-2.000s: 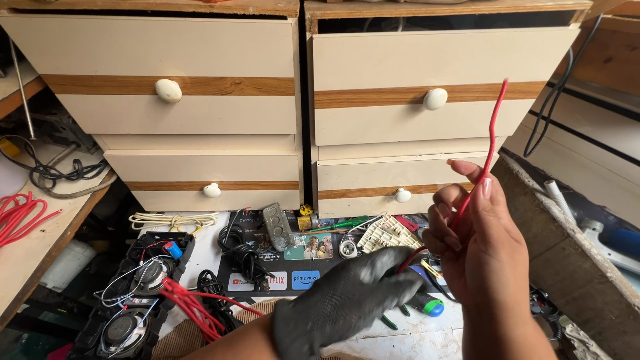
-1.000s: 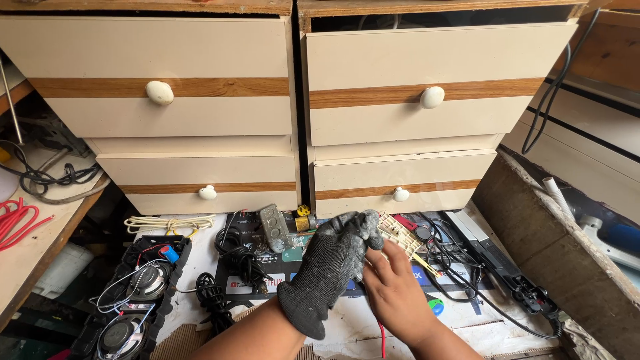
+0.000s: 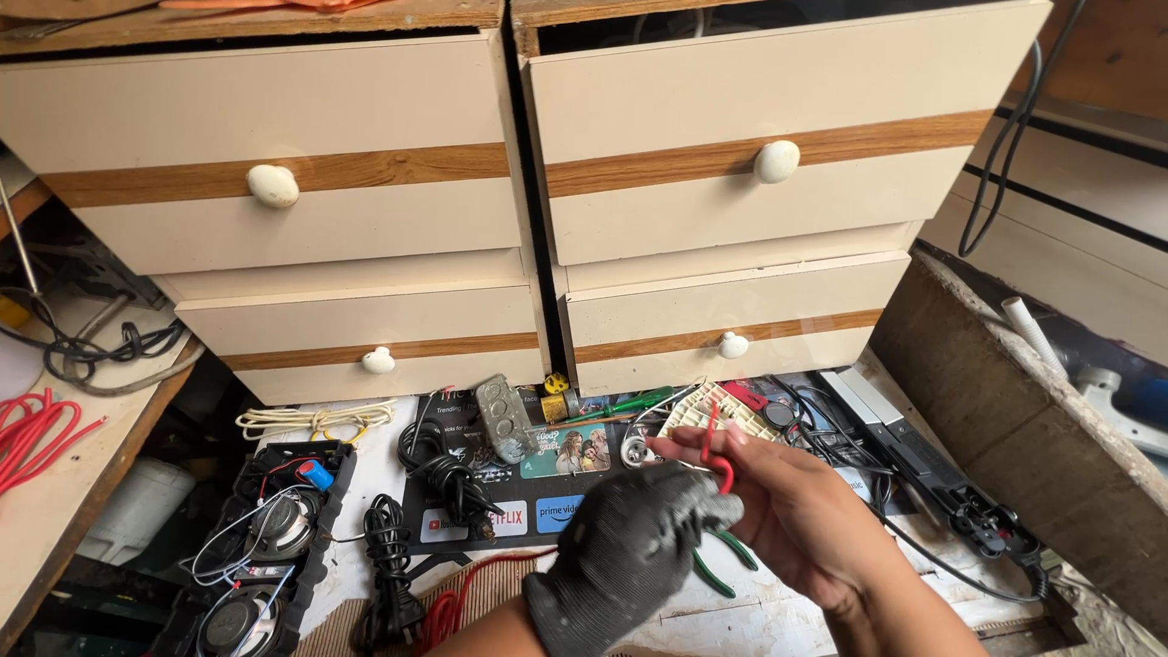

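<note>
A black-gloved left hand, my left hand (image 3: 639, 538), is closed on a red insulated wire (image 3: 719, 456) at the lower centre. Bare and just to its right, my right hand (image 3: 785, 502) has its thumb and fingers around the same wire, whose end points upward between the hands. More red wire runs from beneath the left wrist to a red wire bundle (image 3: 445, 613) at the bottom. Green-handled pliers (image 3: 716, 570) lie partly hidden below the hands. Behind the hands sit a white round socket (image 3: 636, 450) and a cream plastic grid panel (image 3: 698, 412).
Speakers in a black housing (image 3: 274, 529) and coiled black cords (image 3: 392, 557) lie left. A metal box (image 3: 502, 420) and green screwdriver (image 3: 639, 401) lie near the drawers (image 3: 383, 319). A black-and-silver device (image 3: 949, 493) and a concrete ledge (image 3: 1031, 401) stand right.
The red wire's end now rises between my hands; one second ago it hung below them. Two seconds ago my right hand was raised higher with the wire upright.
</note>
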